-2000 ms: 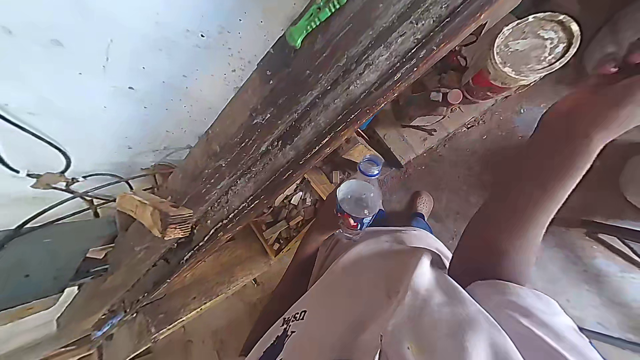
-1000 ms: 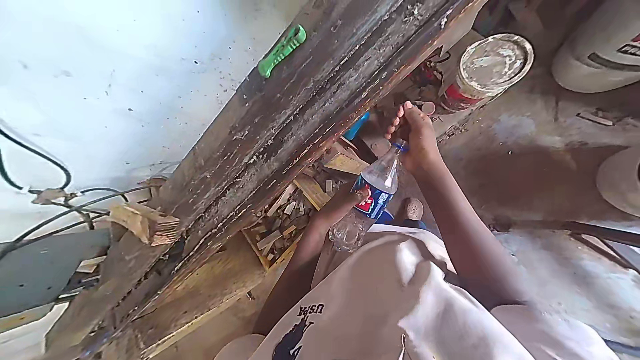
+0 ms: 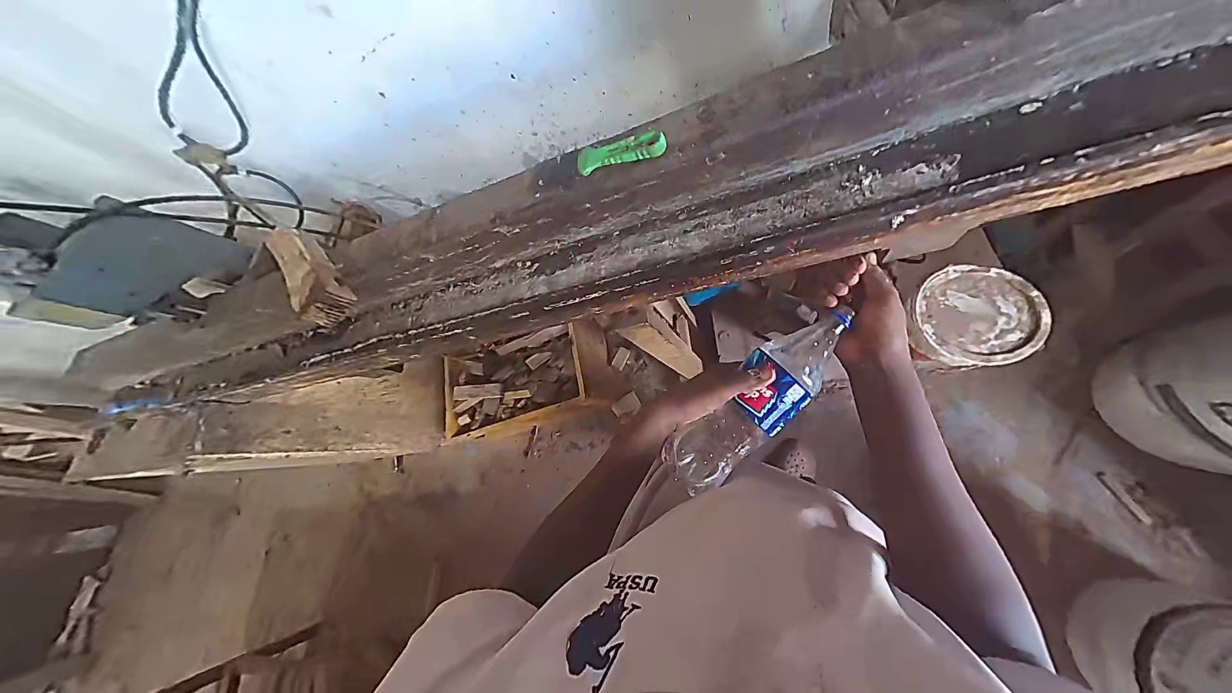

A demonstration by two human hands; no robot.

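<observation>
A clear plastic bottle [image 3: 712,445] with a blue and red label lies tilted in front of my shirt, its neck pointing up and to the right. My left hand [image 3: 741,381] grips it around the label. At the neck, close by the blue cap [image 3: 844,318], is my right hand [image 3: 871,313]; its fingers are curled and partly in shadow under the bench edge, so their exact hold cannot be told.
A worn wooden bench [image 3: 616,252] crosses the view, bearing a green plastic handle [image 3: 623,152] and a wood block [image 3: 310,274]. Below are a wooden box of offcuts [image 3: 510,421], a bucket with a crusted lid [image 3: 980,316] and white containers [image 3: 1169,395]. Cables [image 3: 207,168] run at the upper left.
Two seconds ago the bottle stood with its mouth open and my right arm reached to the upper right. That hand has since come to the bottle's neck, where a blue cap now shows.
</observation>
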